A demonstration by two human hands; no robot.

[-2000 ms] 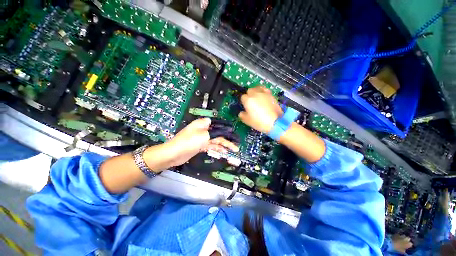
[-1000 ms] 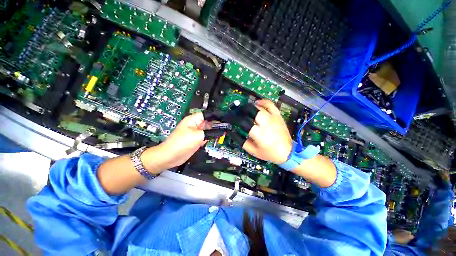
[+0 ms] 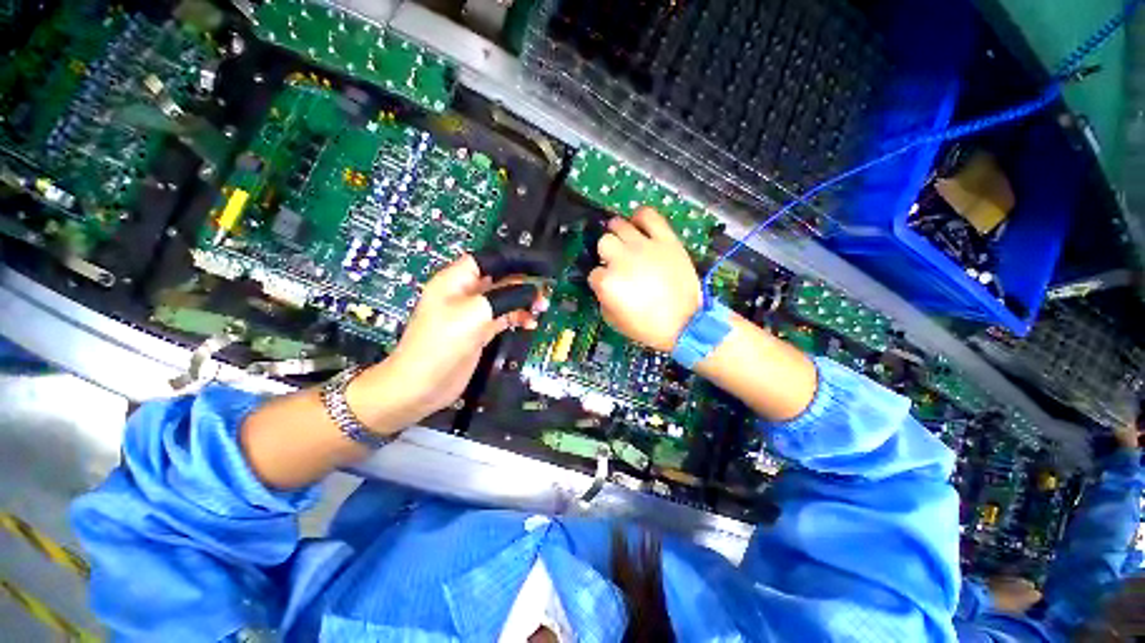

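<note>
A green main circuit board [image 3: 603, 352] lies in a black carrier in front of me, partly covered by my hands. My left hand [image 3: 440, 333], with black finger cots, is above the board's left edge. Its fingers are pinched on what look like small silvery-ended parts; they are too blurred to identify. My right hand [image 3: 647, 286], with a light blue wrist strap [image 3: 703, 335], is over the board's upper part. Its fingertips point down at the board and are dark and blurred, so I cannot tell whether they hold a part.
Another main board [image 3: 358, 214] lies to the left. Narrow green strips [image 3: 628, 189] run above the boards. A blue bin [image 3: 1005, 283] with loose dark parts and a dark grid tray [image 3: 716, 88] stand behind the metal rail [image 3: 502, 459]. Another person's sleeve [image 3: 1092, 534] shows at right.
My hands came together above the board, then parted. My right hand is back over the board's upper part. My left hand has moved slightly up and left.
</note>
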